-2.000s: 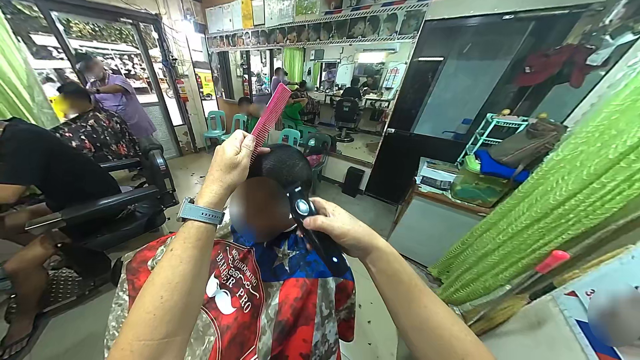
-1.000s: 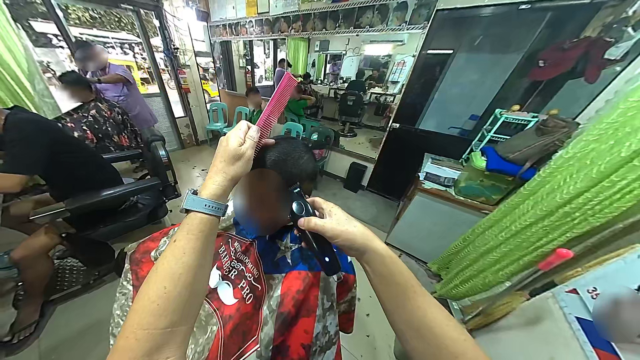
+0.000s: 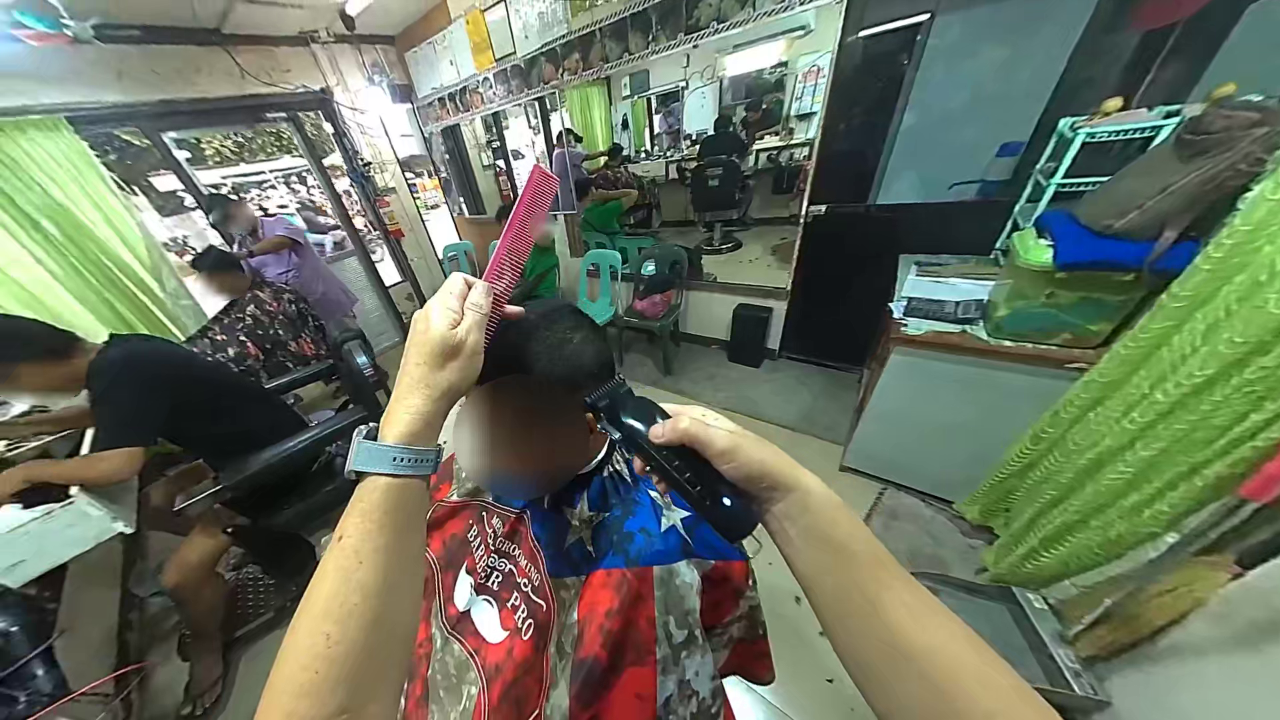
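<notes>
My left hand [image 3: 447, 330] is closed around the lower end of a pink comb [image 3: 520, 235], which points up and slightly right, above one side of the head of a seated person [image 3: 555, 345]. In my right hand [image 3: 735, 450] is a black hair clipper [image 3: 680, 465]. Its toothed end, with what looks like a guard, lies against the short dark hair near the ear on the right side of the view. A red, blue and camouflage barber cape [image 3: 610, 610] with stars and stripes covers the seated person's body.
At left, a person in black sits by a black barber chair armrest [image 3: 270, 460]; a person in purple stands behind another seated, caped person. Plastic chairs [image 3: 600, 285] line a mirror [image 3: 740, 170]. A cabinet [image 3: 920, 415] and green curtain [image 3: 1150, 400] are at right.
The clipper has turned in my right hand: its body now slants down to the right from the hair, where it pointed more toward me earlier. The view has shifted somewhat.
</notes>
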